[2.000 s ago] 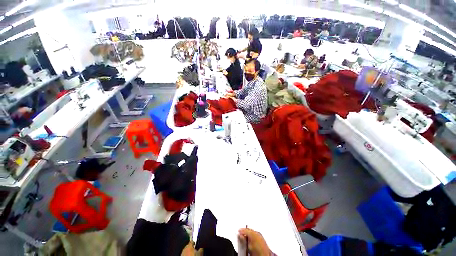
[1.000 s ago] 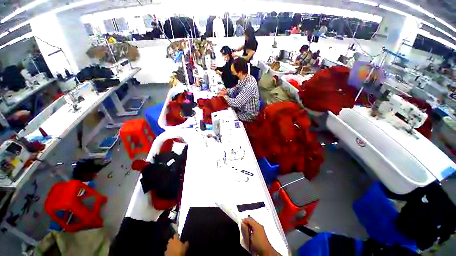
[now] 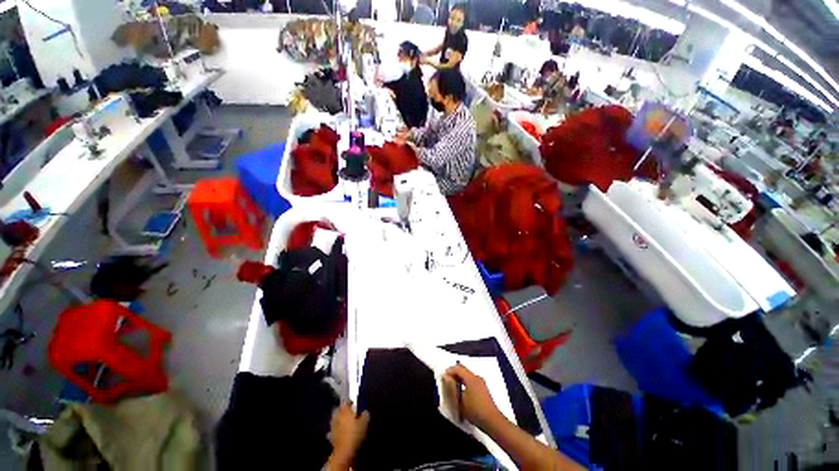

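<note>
A dark cut panel point(image 3: 397, 391) lies flat on the near end of the white table. A white card template point(image 3: 494, 375) lies to its right, with dark fabric point(image 3: 522, 396) showing past its far and right edges. My right hand point(image 3: 466, 396) is on the template's left part, closed around a thin dark pen or pencil point(image 3: 459, 390). My left hand point(image 3: 347, 429) is at the panel's left edge; its fingertips are too blurred to tell whether they grip the cloth. A stack of black cut pieces point(image 3: 271, 419) lies left of my left hand.
A black and red bundle point(image 3: 304, 294) sits in the white trough point(image 3: 258, 317) farther up. Small dark tools point(image 3: 458, 287) lie up the table. A person in a checked shirt point(image 3: 448, 143) sits beyond, beside a red garment pile point(image 3: 515, 221). Blue crates point(image 3: 575, 419) stand right, a red stool point(image 3: 106, 350) left.
The view has tilted down and swung right. The dark panel lies wider on the table than at first. The white template, upright and narrow a second ago, now shows broad over dark fabric at right.
</note>
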